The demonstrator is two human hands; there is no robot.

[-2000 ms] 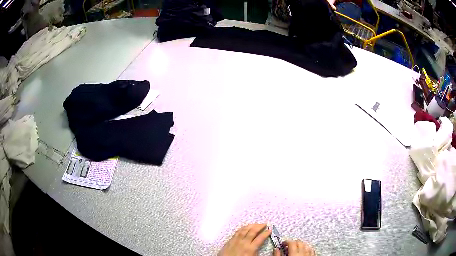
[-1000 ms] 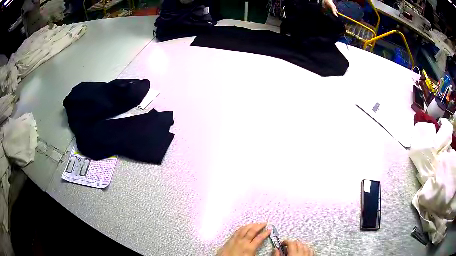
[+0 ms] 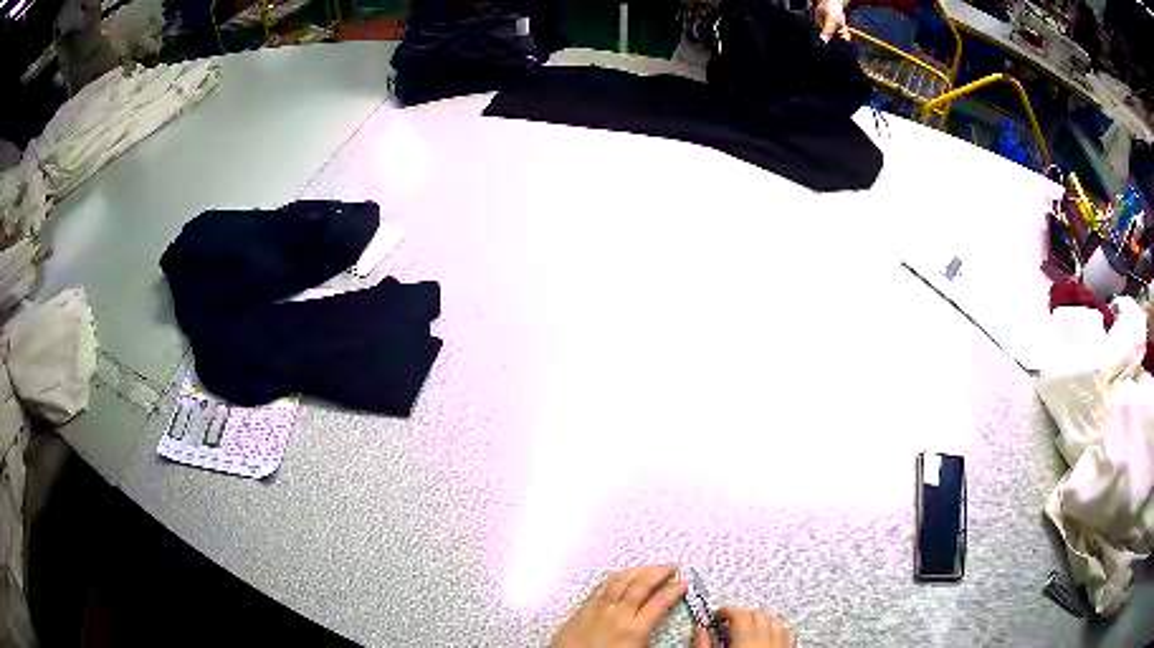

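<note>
My left hand (image 3: 620,610) and my right hand (image 3: 757,629) are at the bottom edge, cut off by the frame. Small silver thread snips (image 3: 697,600) lie between them, blades pointing up and away. My right hand's fingers are closed on the dark handle end. My left hand's fingertips are beside the blades; whether they touch the snips cannot be told. A folded dark garment (image 3: 304,310) lies bent at the left, partly on a printed sheet (image 3: 234,437), with a white paper tag (image 3: 380,251) at its fold.
The grey speckled table (image 3: 418,532) holds a black smartphone (image 3: 940,517) at right. White cloth (image 3: 1101,443), a small dark tool (image 3: 1063,592) and a pen cup (image 3: 1105,270) are at the right edge. Pale cloth (image 3: 108,120) lies left. Dark trousers (image 3: 683,114) lie along the far edge by a person's hand (image 3: 831,18).
The person's hand across the table has moved slightly, and the right end of the dark trousers has shifted a little. My hands and the snips have barely moved.
</note>
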